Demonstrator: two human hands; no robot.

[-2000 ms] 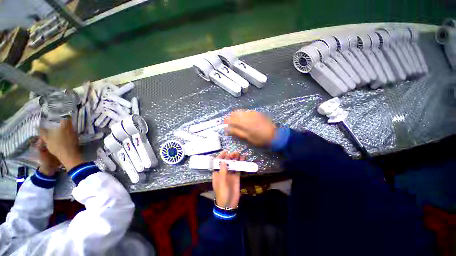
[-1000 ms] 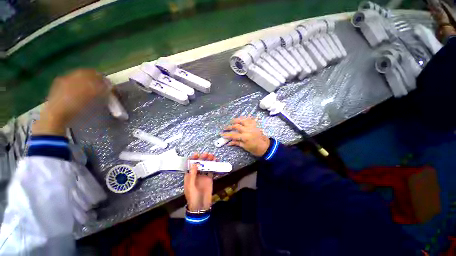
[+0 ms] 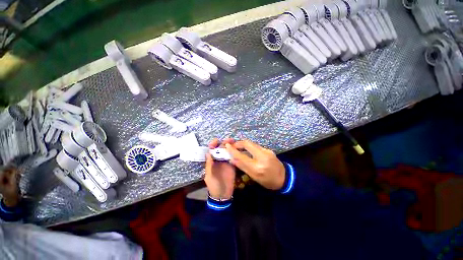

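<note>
My left hand (image 3: 220, 177) is shut on a white handheld fan (image 3: 195, 154), under its handle near the bench's front edge. My right hand (image 3: 257, 165) is on the same handle, fingertips close to the left ones. The hands hide most of the handle; a small dark mark shows between the fingers. I cannot tell if a loose strip is also in the right hand. Another white fan with a round slotted head (image 3: 140, 159) lies just left of my hands. Loose narrow white strips (image 3: 169, 121) lie behind it on the bubble wrap mat (image 3: 238, 99).
A stick with a white lumpy tip (image 3: 337, 123) lies to the right. A slanting row of fans (image 3: 325, 38), three fans (image 3: 195, 56) and a single fan (image 3: 127, 70) lie toward the green conveyor (image 3: 111, 25). More fans (image 3: 91, 157) and a neighbour's hand (image 3: 9, 187) are at left.
My right hand has moved from the mat to the fan handle in my left hand. A single fan now lies left of the three fans. The neighbour's arm has drawn back to the lower left.
</note>
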